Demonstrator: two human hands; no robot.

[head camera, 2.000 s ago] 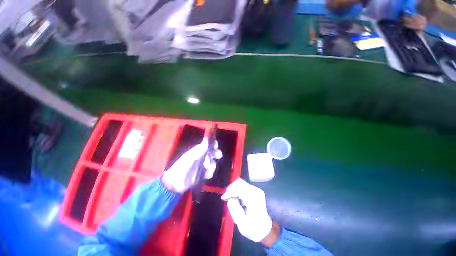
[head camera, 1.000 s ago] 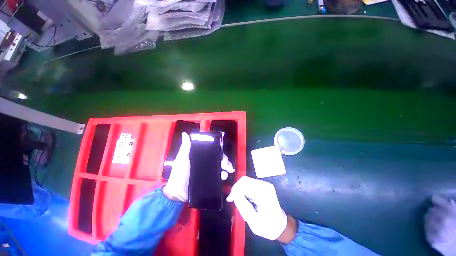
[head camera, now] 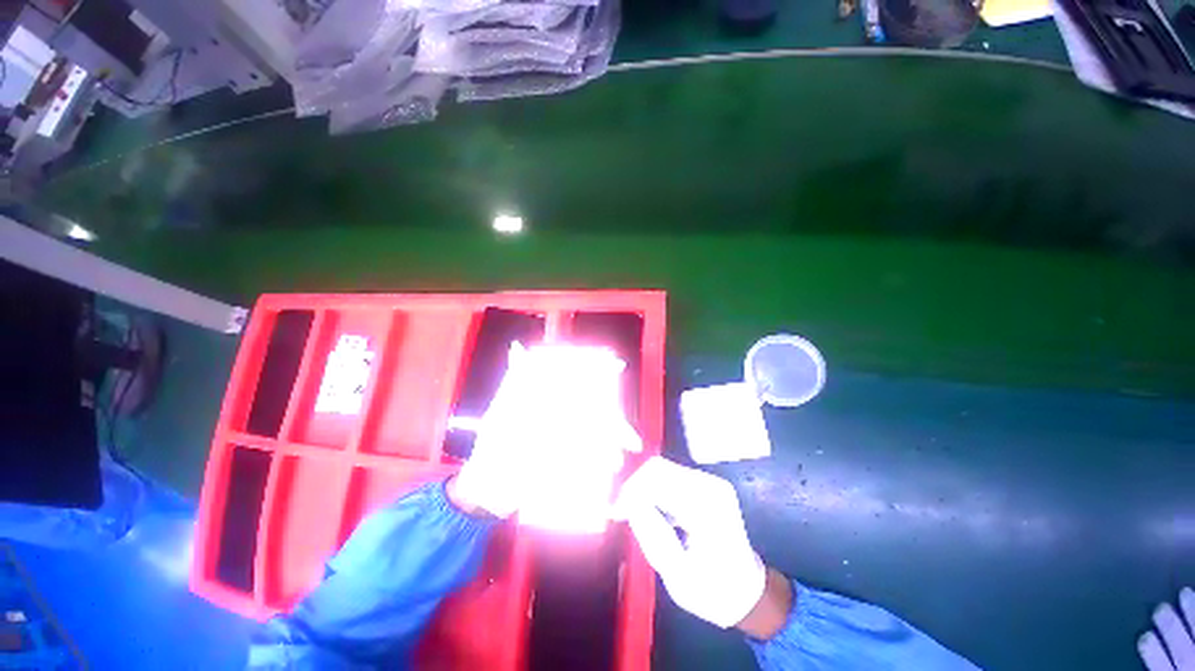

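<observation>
A smartphone (head camera: 570, 439) glows bright white, so its outline blurs with the glove. My left hand (head camera: 492, 452), in a white glove, holds it over the right part of the red compartment tray (head camera: 419, 461). My right hand (head camera: 692, 537), white-gloved, is closed at the phone's lower right, fingertips near its edge; whether it pinches a cloth cannot be told. Dark phones lie in several tray pockets, and a white label sheet (head camera: 345, 376) lies in another. A squat white dispenser bottle (head camera: 726, 422) stands right of the tray with its round translucent lid (head camera: 785, 370) flipped open.
Grey translucent plastic bags (head camera: 505, 46) lie across the green bench (head camera: 917, 171). Dark parts (head camera: 1140, 46) lie at the top right. Another person's gloved fingers (head camera: 1170, 642) show at the lower right edge. A dark monitor-like object (head camera: 39, 380) and pale bar (head camera: 118, 275) are at the left.
The phone turned from edge-on to face-up with a dark screen, and its screen now glows white. My right hand stays beside it. The other person's glove at the right has shifted lower.
</observation>
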